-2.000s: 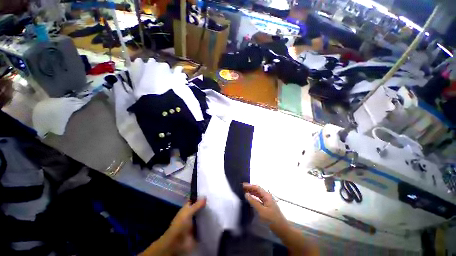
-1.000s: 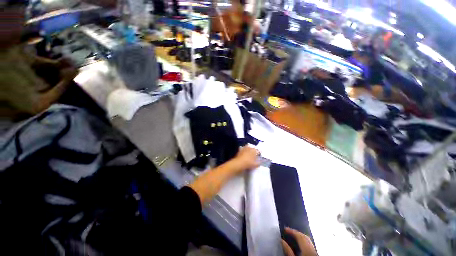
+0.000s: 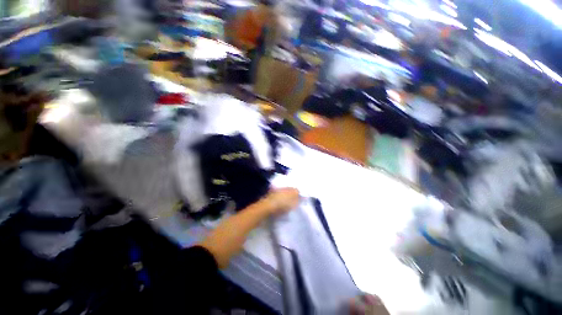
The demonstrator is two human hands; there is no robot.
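The frame is motion-blurred. A long white panel (image 3: 317, 252) with narrow dark stripes lies along the table's front part, running down to the bottom edge. My left hand (image 3: 283, 200) is closed on its far end. My right hand (image 3: 368, 304) is at the near end, cut off by the bottom edge; its fingers are blurred and its grip cannot be told. A black-and-white garment body (image 3: 231, 169) with gold buttons lies bunched just beyond and left of my left hand.
A white sewing machine (image 3: 431, 237) stands at the right, with blurred scissors (image 3: 453, 289) by it. A grey machine (image 3: 123, 92) and red cloth (image 3: 172, 98) are at the back left. A cardboard box (image 3: 283, 83) and heaps of dark cloth lie beyond the table.
My left hand has moved from the panel's near part to its far end. The wide black piece beside the white panel no longer shows; narrow dark stripes show instead. The view has swung.
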